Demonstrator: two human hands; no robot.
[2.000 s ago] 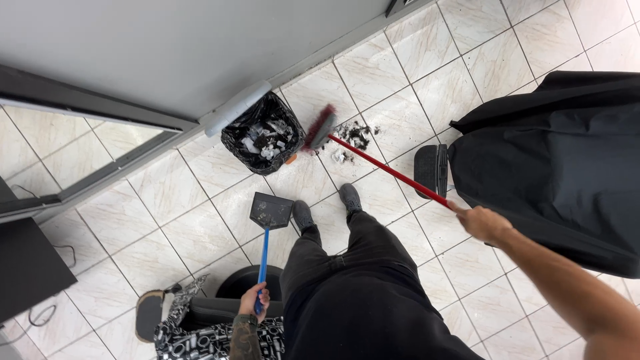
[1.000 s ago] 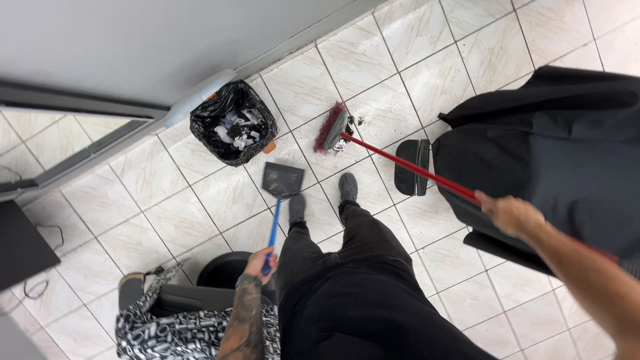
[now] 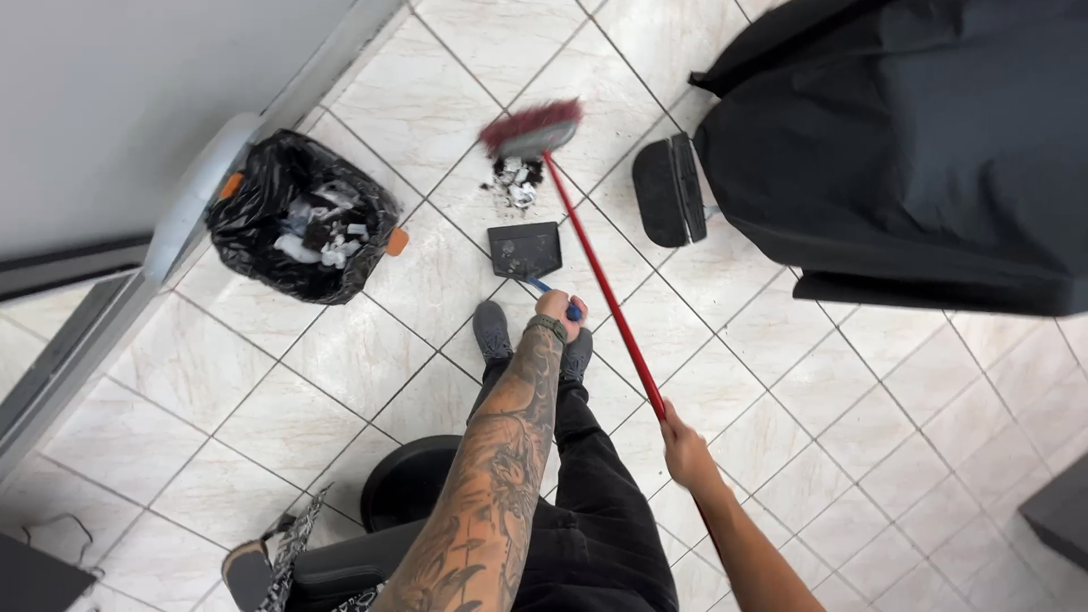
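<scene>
My left hand [image 3: 563, 311] grips the blue handle of a dustpan [image 3: 525, 250], whose black pan lies on the tiles just in front of my shoes. My right hand [image 3: 687, 450] holds the red pole of a broom [image 3: 607, 289]. The broom's dark red bristles [image 3: 532, 124] are slightly blurred and touch the floor on the far side of a small pile of dark clippings and white scraps [image 3: 517, 182]. That pile lies between the bristles and the pan's open edge, apart from the pan.
A bin lined with a black bag [image 3: 364, 191] holds white and dark waste at the left, beside the wall. A chair under a black cover [image 3: 875, 161] with a black footrest [image 3: 667, 191] stands at the right. A round black chair base [image 3: 408, 484] is near my legs.
My left hand has brought the dustpan forward and right, from beside my feet to near the pile. The bristles have moved from beside the pile to its far side.
</scene>
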